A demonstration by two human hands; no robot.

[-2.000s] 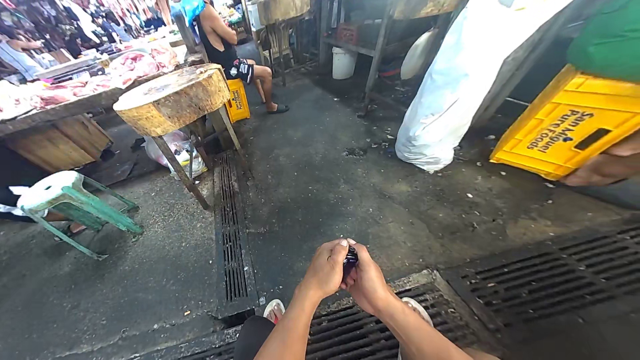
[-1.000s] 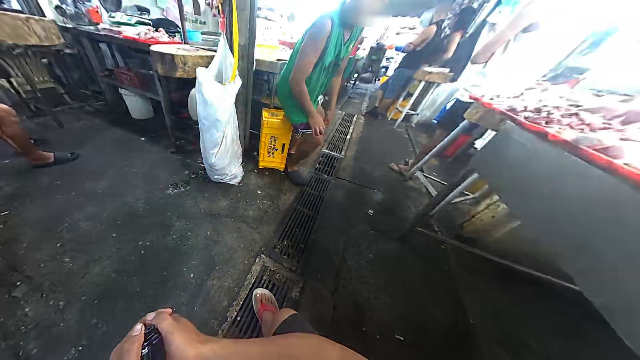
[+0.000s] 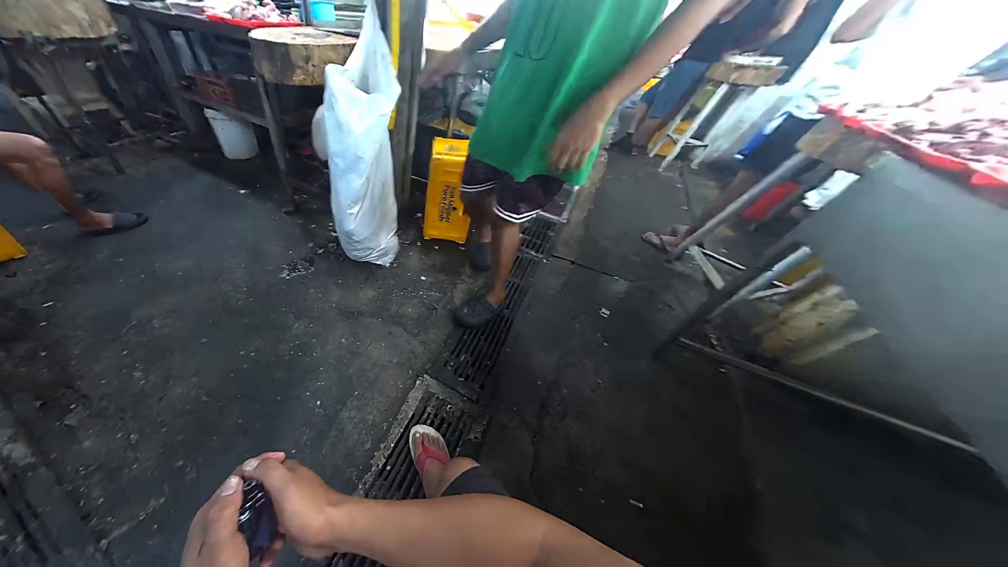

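Observation:
Low at the left of the head view, my left hand [image 3: 214, 529] and my right hand [image 3: 298, 504] are cupped together around a small dark, shiny object [image 3: 257, 520]. Its kind cannot be told, and the fingers cover part of it. My right forearm reaches in from the bottom edge. Below the hands' level of view lies dark wet concrete floor. My foot in a red-strapped flip-flop [image 3: 430, 450] rests on the metal drain grate beside the hands.
A person in a green shirt [image 3: 551, 87] stands over the drain grate [image 3: 480, 346], near a yellow crate [image 3: 447, 189] and a white plastic sack [image 3: 362, 165]. Round chopping blocks [image 3: 303, 57] stand behind. A meat counter [image 3: 929, 153] runs along the right. A seated person's leg shows at left.
The view has swung far to the right. The person in green, low by the yellow crate a second ago, now stands upright on the grate. My hands stay together around the dark object.

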